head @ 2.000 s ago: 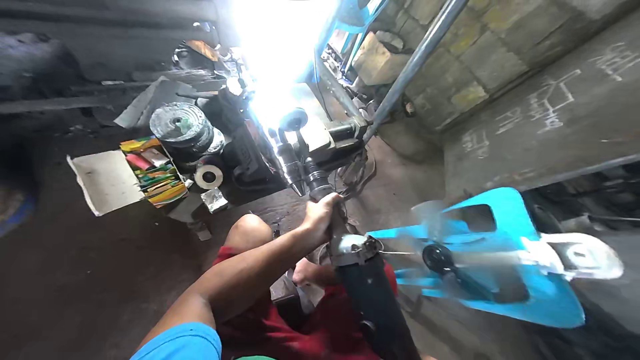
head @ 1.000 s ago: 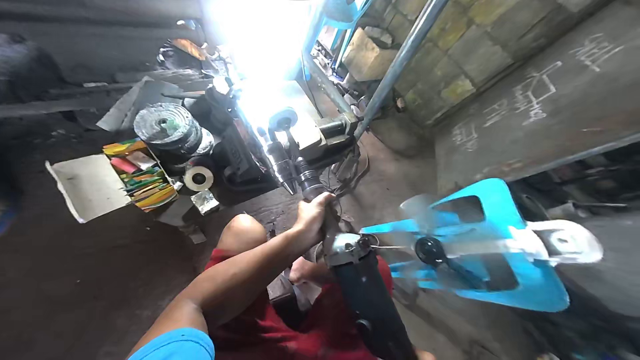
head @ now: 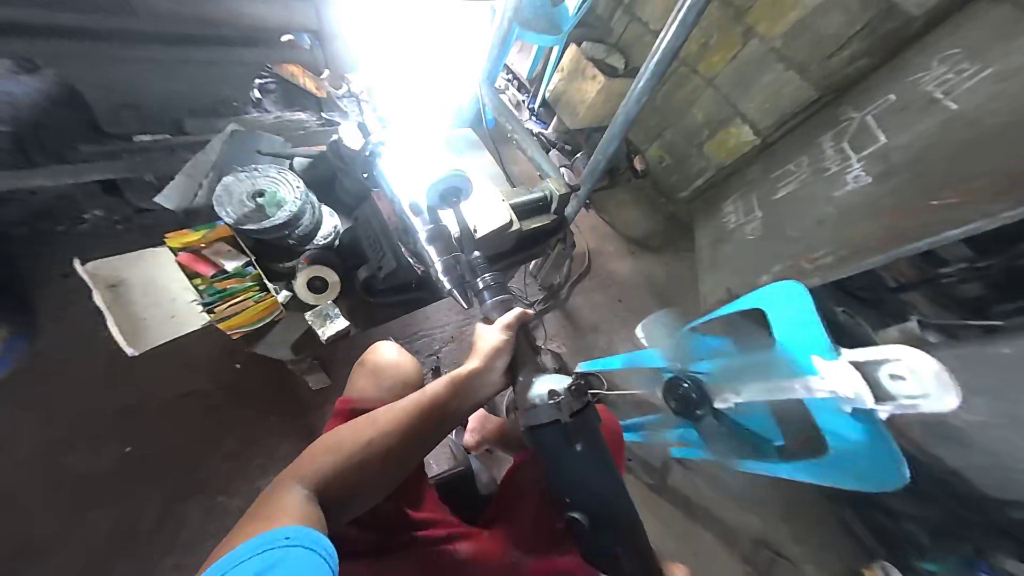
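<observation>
My left hand [head: 500, 344] is wrapped around the neck of a long dark power tool [head: 580, 472], which lies slantwise above my lap. A ribbed collar shows just beyond my fingers. Past it, a round wheel [head: 449, 190] is partly lost in glare; whether it is fitted to the tool I cannot tell. Beside the collar is a pointed metal piece like a drill chuck [head: 446, 264]. Only a bit of my right hand [head: 676, 569] shows at the bottom edge, near the tool's rear end, and its grip is hidden.
On the left are an open carton of colourful packets [head: 140, 300], a coiled roll [head: 260, 200] and a tape roll [head: 317, 285]. A metal pole [head: 640, 96] slants beyond the bench. To the right, a fan with blurred blades [head: 688, 396] stands before a blue plastic chair [head: 868, 456].
</observation>
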